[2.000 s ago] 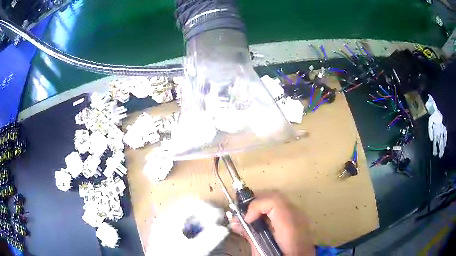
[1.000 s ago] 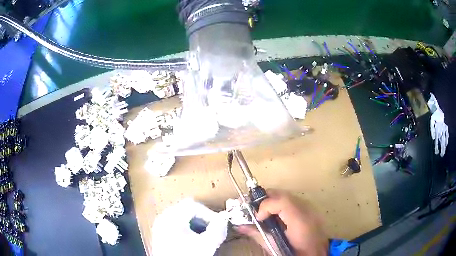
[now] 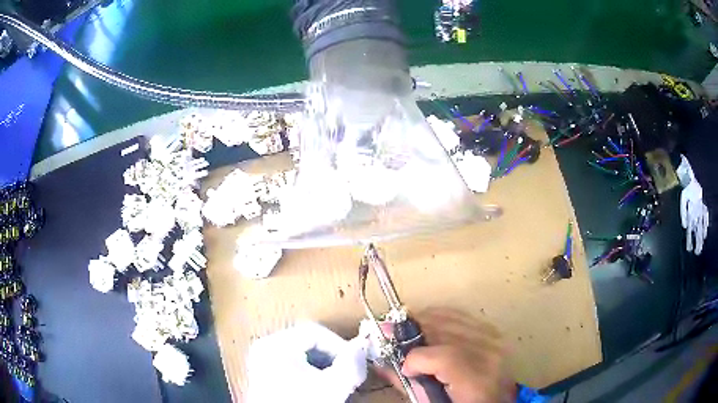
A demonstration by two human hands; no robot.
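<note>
My bare right hand [image 3: 460, 358] is shut on the dark handle of a soldering iron [image 3: 409, 330], low in the middle. The iron points up and away, with its bright barrel and thin guide tube under the hood's front edge. My white-gloved left hand [image 3: 303, 366] is at the lower left of the iron, overexposed. Its fingertips hold a small white plastic piece [image 3: 370, 334] against or close beside the iron; contact is unclear. A tan cardboard mat [image 3: 488, 275] lies beneath both hands.
A clear fume hood [image 3: 370, 157] hangs over the mat. White plastic pieces [image 3: 161, 228] are heaped left. Wired parts [image 3: 622, 165] lie right, one [image 3: 560, 266] on the mat. Circuit boards [image 3: 12, 291] line the far left. A white glove [image 3: 693, 208] lies far right. A green conveyor [image 3: 535, 35] runs behind.
The iron and both hands have shifted right since the first frame. The white piece now sits nearer the iron's barrel. An assembly on the green belt has moved right, out from behind the duct.
</note>
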